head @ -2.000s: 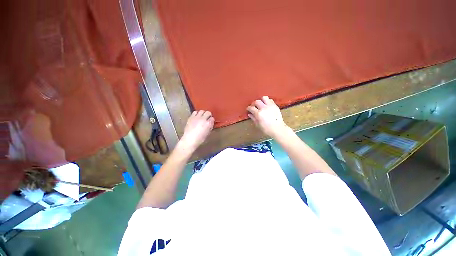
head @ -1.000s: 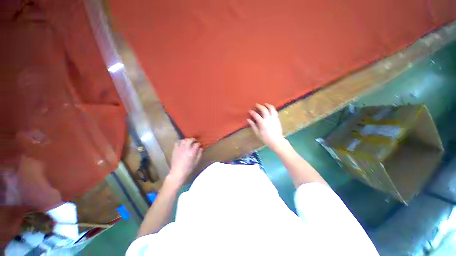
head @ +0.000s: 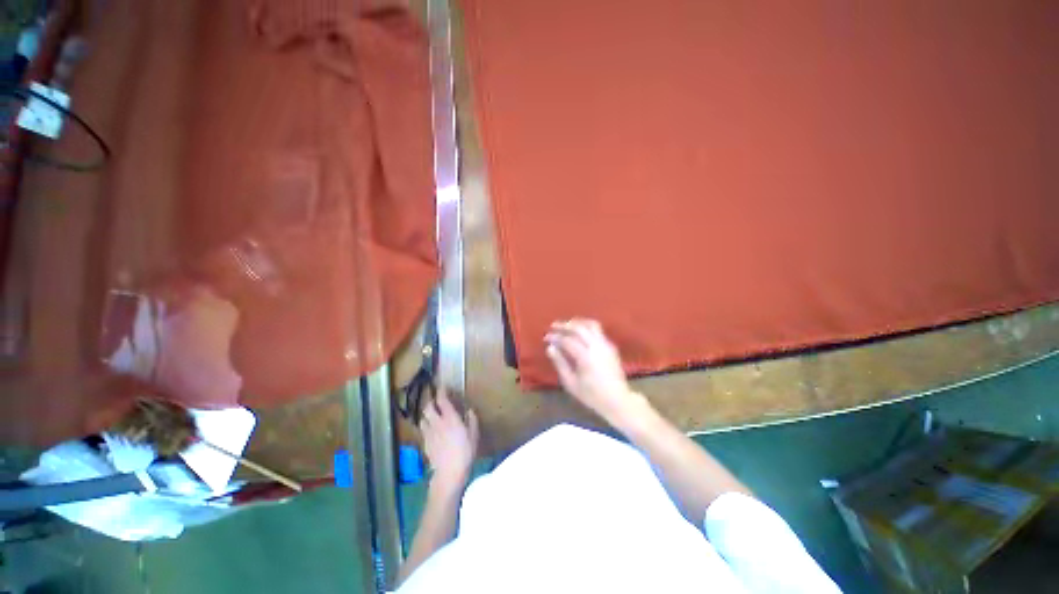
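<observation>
The orange-red fabric lay (head: 766, 174) covers the table from its left corner out to the right, with a dark line under its near edge. My right hand (head: 586, 362) is over the near left corner of the lay, fingers slightly bent, and holds nothing visible. My left hand (head: 447, 439) is at the near end of the long silver strip (head: 448, 232), close beside the black-handled scissors (head: 415, 392). Whether its fingers grip the strip or the scissors cannot be told.
Loose red fabric (head: 296, 209) lies bunched left of the strip. A metal rail (head: 377, 464) with blue tape stands at the table's near left. A brush (head: 163, 427) lies beside white material at lower left. A cardboard box (head: 952, 493) is on the green floor at right.
My left hand has left the fabric corner and moved to the strip and scissors. My right hand has moved along the near edge to the corner. The view has turned left.
</observation>
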